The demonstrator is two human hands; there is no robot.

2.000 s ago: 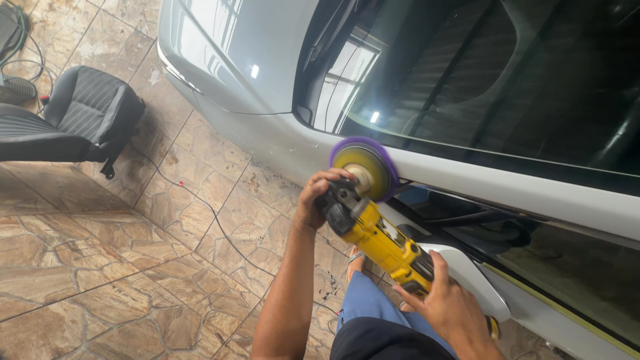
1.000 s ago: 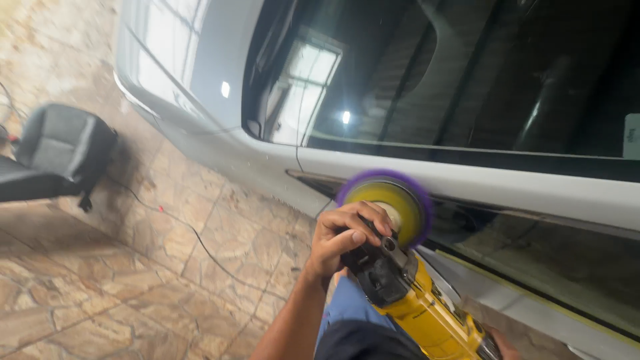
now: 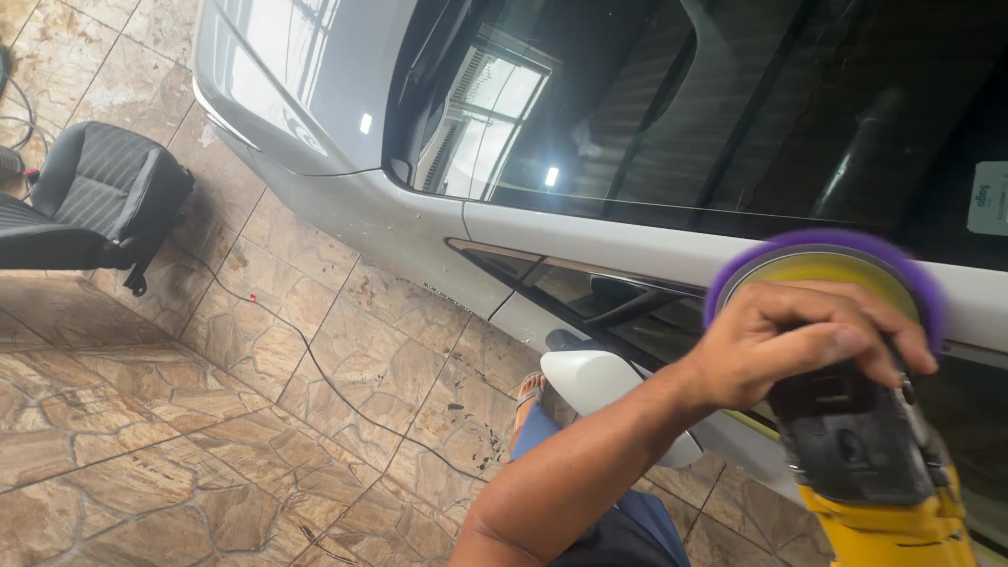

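My left hand (image 3: 819, 339) is wrapped over the black head of a yellow and black rotary polisher (image 3: 874, 457) at the lower right. Beyond my fingers the purple-edged foam pad (image 3: 906, 260) looks blurred and lies against the silver roof pillar (image 3: 614, 236) of a car, between the windshield and the side window. The polisher's rear body runs out of the bottom of the view, and my right hand is out of sight.
The white side mirror (image 3: 591, 382) juts out beside my left forearm. A dark cable (image 3: 331, 382) crosses the stone-tiled floor. At the left stands a loose black car seat (image 3: 110, 189). The windshield (image 3: 646, 118) fills the upper right.
The polisher and my left hand have moved right along the roof pillar, away from the pillar's front end. My right hand, seen on the polisher's rear body two seconds ago, has left the view.
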